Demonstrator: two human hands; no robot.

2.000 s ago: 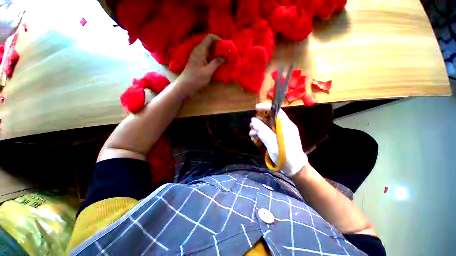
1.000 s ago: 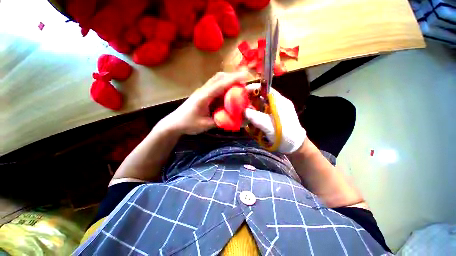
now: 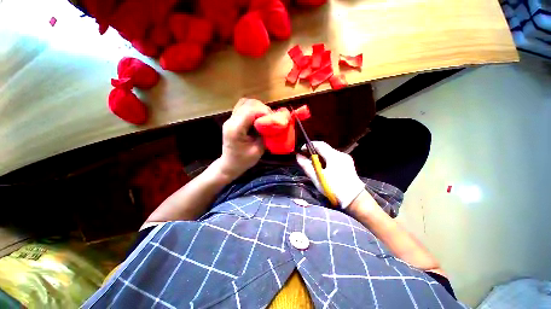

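My bare left hand (image 3: pixel 243 136) grips a soft red fabric piece (image 3: pixel 278 133) over the lap, just off the table's front edge. A short red fabric end (image 3: pixel 302 112) sticks out of the piece at its upper right. My right hand (image 3: pixel 338 175), in a thin white glove, holds the scissors (image 3: pixel 318 166) by the yellow-orange handles. The dark blades point up and left, and their tips are at the base of the fabric end. Whether the blades are parted cannot be told.
A heaped pile of red pieces (image 3: pixel 199 27) lies at the table's (image 3: pixel 423 36) far side. A two-lobed red piece (image 3: pixel 128 104) lies at left. Flat red offcuts (image 3: pixel 314 65) lie near the front edge. A yellow plastic bag (image 3: pixel 51 271) is at lower left.
My left hand has brought a red piece from the pile to the lap. The scissors have come down and turned from pointing upright to the piece's fabric end.
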